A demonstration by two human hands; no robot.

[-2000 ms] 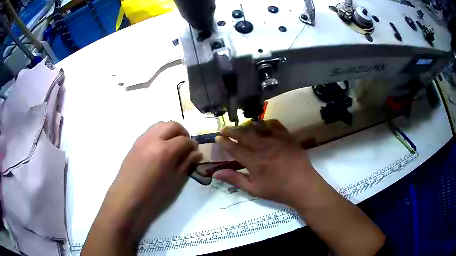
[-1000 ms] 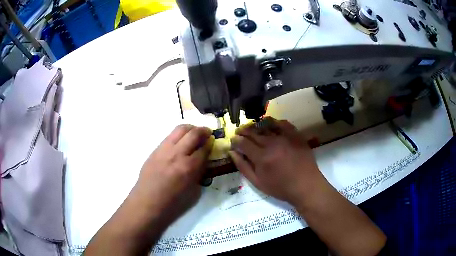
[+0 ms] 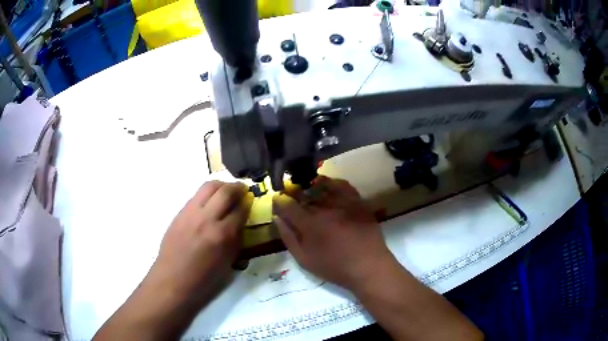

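A fabric piece, yellow under the needle light, lies on the machine bed below the sewing head. A small dark label lies on it, close to the presser foot. My left hand presses on the fabric just left of the label, fingers bent. My right hand lies on the fabric right of the label, its fingertips beside the foot. The fingers hide part of the fabric, and I cannot tell whether either hand grips it. The white sewing machine stands over the work.
Pale pink fabric pieces are stacked at the left. Black scissors lie under the arm. A slim dark and yellow-green tool lies right of the bed. A blue crate is at lower right, a yellow bag behind.
Both hands came closer together around the label, which is now at the foot. The dark strip and looped red-dark edge seen earliest are no longer visible. The whole view has shifted slightly.
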